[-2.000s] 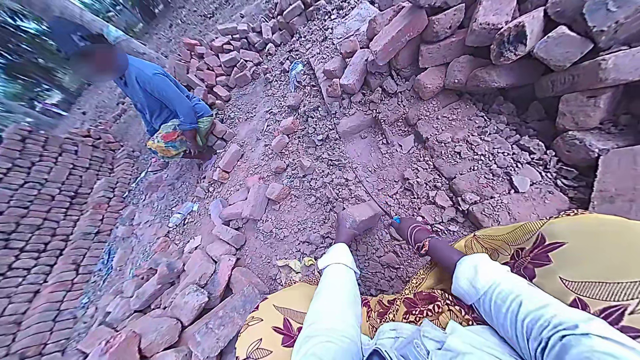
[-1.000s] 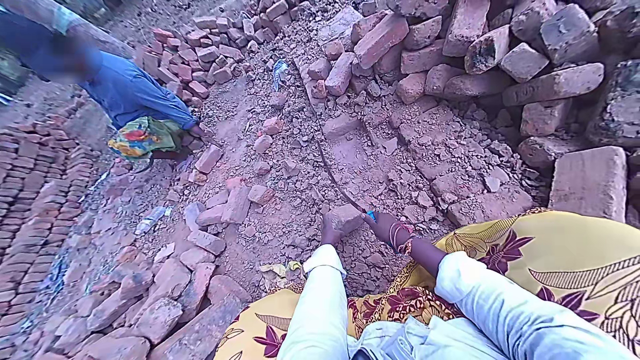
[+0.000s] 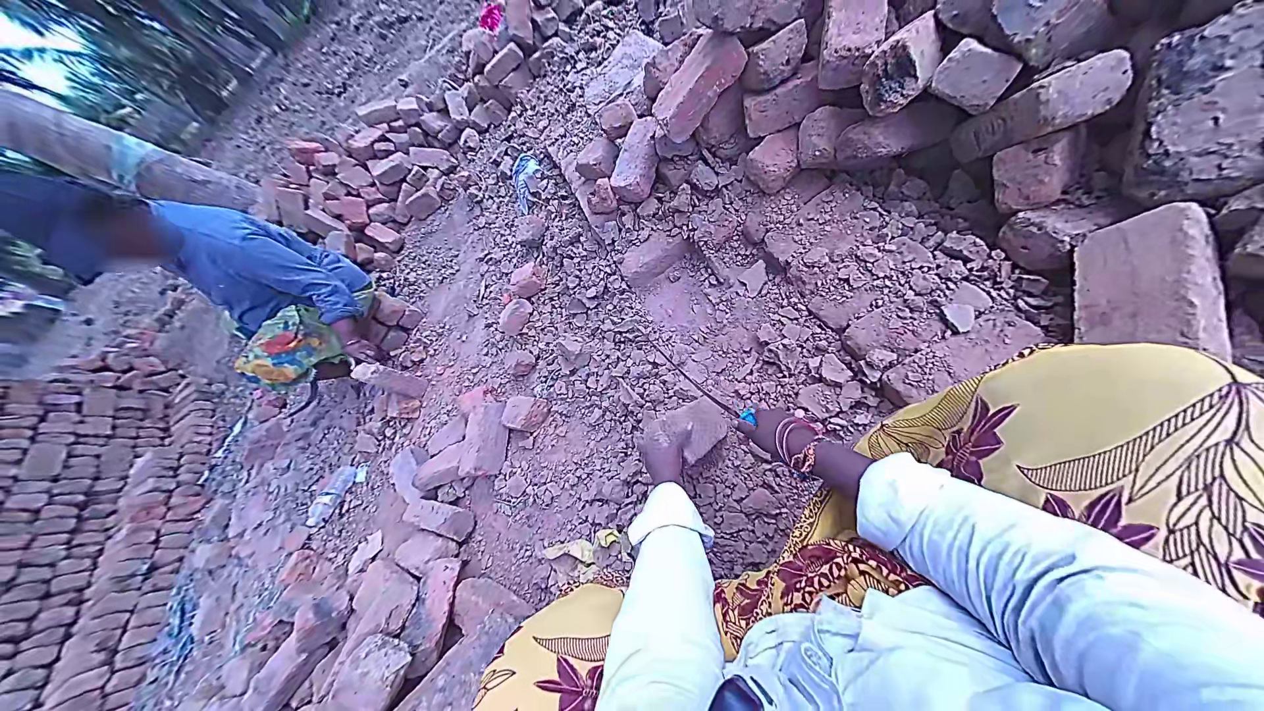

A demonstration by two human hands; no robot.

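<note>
Between my hands, low in the middle of the view, a brick [image 3: 693, 429] is tilted over the rubble. My left hand [image 3: 666, 452] grips its left end, fingers over the top. Just right of the brick is my right hand [image 3: 775, 434], closed around the blue-ended handle [image 3: 749, 417] of a thin dark metal rod or blade [image 3: 681, 371]. The rod reaches away up and to the left over the broken brick. Its far part is hard to tell from the ground. Bangles circle my right wrist.
A brick stack [image 3: 948, 109] rises at the upper right, with a large brick [image 3: 1150, 281] near my knee. Loose bricks [image 3: 484, 439] lie to the left. A person in a blue shirt [image 3: 262, 257] crouches beyond them, near a brick heap [image 3: 385, 173]. Rows of bricks [image 3: 89, 513] fill the lower left.
The brick between my hands stays in my left hand, and my right hand keeps hold of the tool. The view has shifted somewhat.
</note>
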